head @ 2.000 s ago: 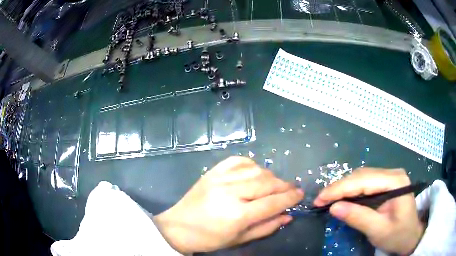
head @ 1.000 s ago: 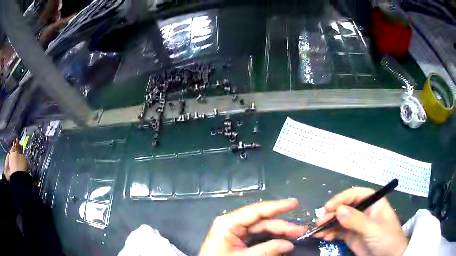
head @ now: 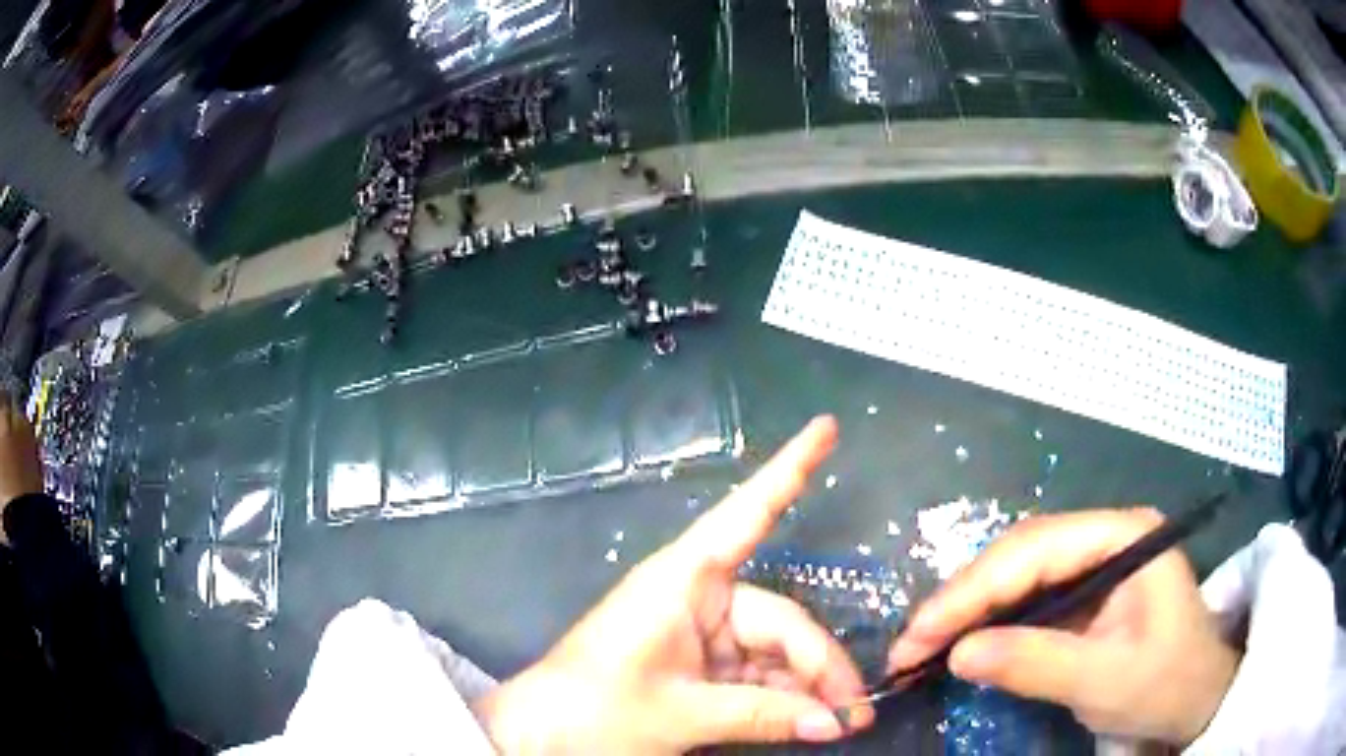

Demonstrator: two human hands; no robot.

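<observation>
My left hand (head: 694,635) is at the lower middle, index finger extended, thumb and another finger pinched together at the tweezers' tip; anything tiny between them is too small to make out. My right hand (head: 1070,628) holds black tweezers (head: 1129,558) like a pen, tip touching the left fingertips. A narrow blue strip dotted with small pieces (head: 834,576) lies just beyond the hands. A heap of white-blue bits (head: 960,529) lies above the right hand. A shiny blue piece (head: 986,724) shows below the right hand, partly hidden.
A white sticker sheet (head: 1033,337) lies right of centre. A clear blister tray (head: 532,443) lies left of centre, with dark metal components (head: 613,273) beyond it. Yellow tape (head: 1292,163) and a white roll (head: 1215,200) stand far right. Another person's hand (head: 18,451) shows at the left edge.
The view has tilted down since one second ago. My left index finger has stretched forward, and the left fingertips now meet the tweezers' tip. The dotted strip beyond the hands is now uncovered.
</observation>
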